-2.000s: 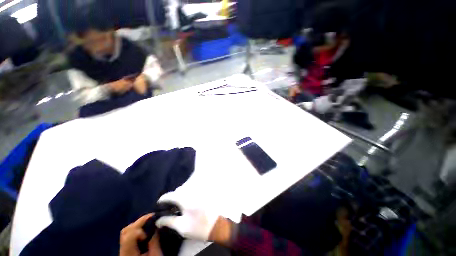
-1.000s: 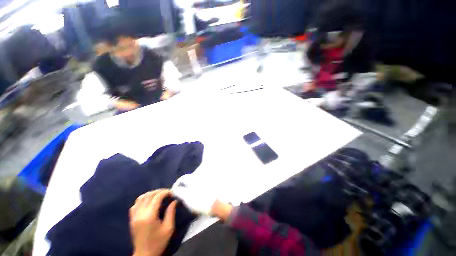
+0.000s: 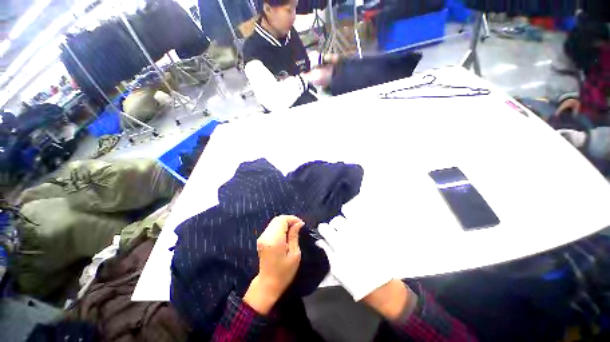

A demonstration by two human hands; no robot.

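Note:
A dark navy pinstripe garment (image 3: 224, 227) lies heaped on the near left part of the white table (image 3: 394, 147) and hangs over its edge. My bare left hand (image 3: 279, 250) pinches the garment at its fingertips. My right hand (image 3: 348, 257), in a white glove, is right beside it at the garment's dark edge, with its fingertips close to the left ones. A small dark thing shows at the gloved fingers; I cannot tell what it is. The glove's fingers are partly hidden against the cloth.
A smartphone (image 3: 463, 198) lies right of my hands. A hanger (image 3: 435, 89) lies at the far edge. A person opposite handles a dark garment (image 3: 374, 71). A blue bin (image 3: 190, 150) and olive garments (image 3: 100, 220) stand left. Another person's hand (image 3: 568, 107) shows far right.
The view has swung left, so the table and phone sit further right. My left hand has gone from spread over the cloth to a fingertip pinch. The person opposite has raised a dark garment.

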